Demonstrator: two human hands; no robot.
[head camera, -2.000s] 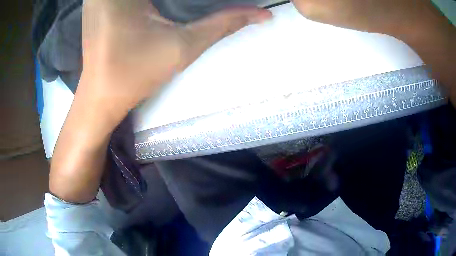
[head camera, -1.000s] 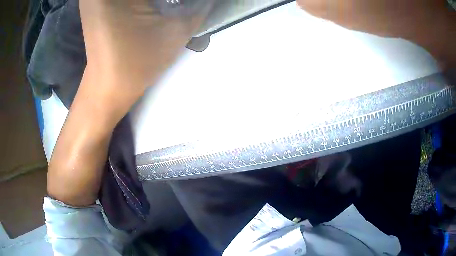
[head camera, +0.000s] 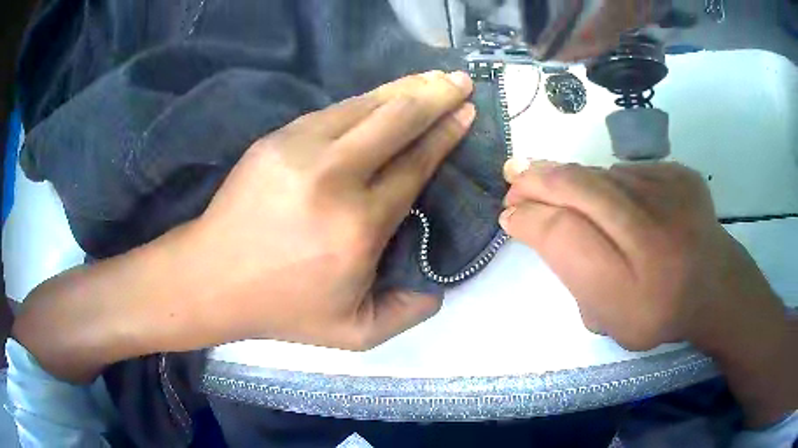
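Observation:
The dark grey garment lies heaped on the left of the machine table and runs up to the presser foot. A zipper with silvery teeth follows its right edge down from the foot, then curls below into a loop. My left hand lies over the cloth, its fingertips close to the foot and its thumb by the loop. My right hand pinches the zipper edge below the foot. The needle tip cannot be made out.
A dark tension knob with a spring and pale grey tip stands right of the foot. A round dark disc lies beside it. The curved ruler tape runs along the front edge of the white table.
The view has shifted up to the sewing area. Both hands, earlier cut off at the top, now show at the cloth; garment, zipper and foot have come into view.

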